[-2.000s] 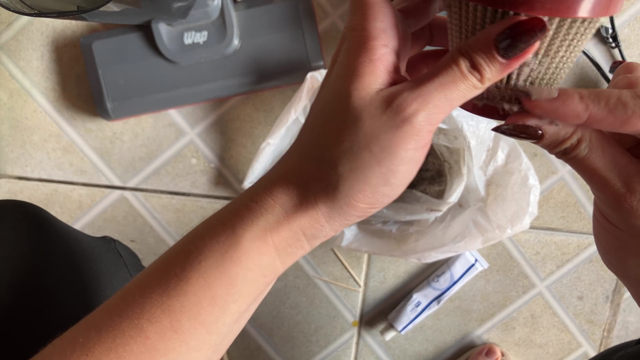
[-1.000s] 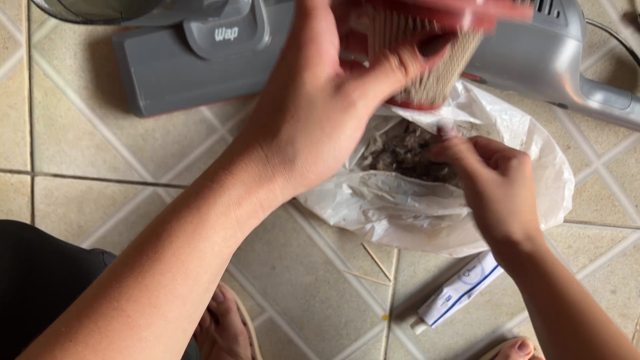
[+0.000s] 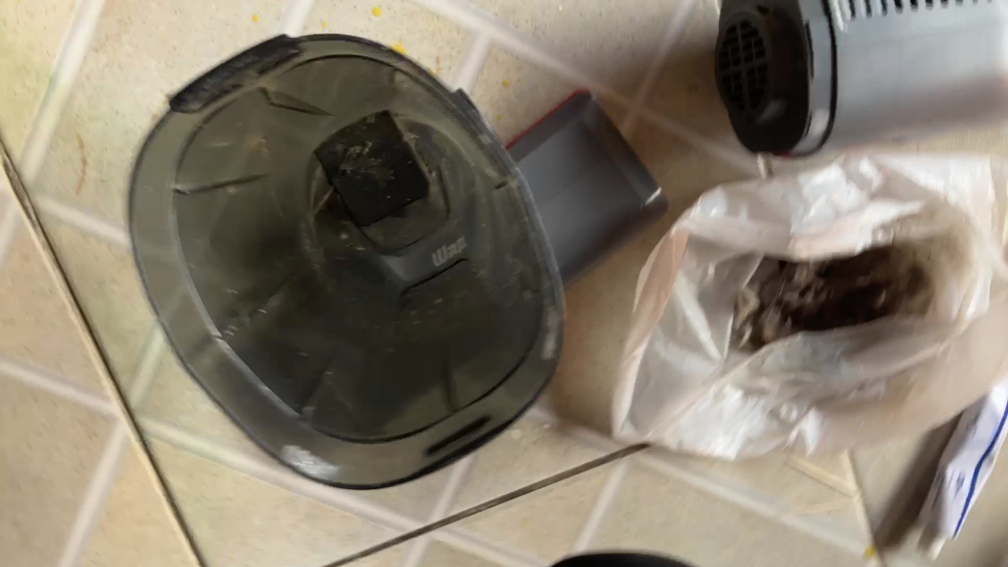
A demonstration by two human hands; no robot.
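Observation:
Neither of my hands shows in the current head view, and the pleated filter is out of view too. A smoky transparent vacuum dust container [image 3: 346, 378] fills the left-centre, its wide opening facing up, with a dark square flap [image 3: 374, 169] and dust inside. It overlaps the grey vacuum floor head [image 3: 591, 185]. On the right lies a white plastic bag [image 3: 693, 315], its mouth open around grey-brown dust and lint [image 3: 835, 295].
The grey vacuum body [image 3: 906, 79] with a black grille end lies at the upper right. A white and blue tube [image 3: 969, 472] is at the right edge. Thin sticks lie below the bag on the tiled floor [image 3: 315, 520]. A dark edge shows at the bottom.
Both hands and the pleated filter, in view a second ago over the bag, are gone from view. The view has swung left and turned, and the whole dust container now shows.

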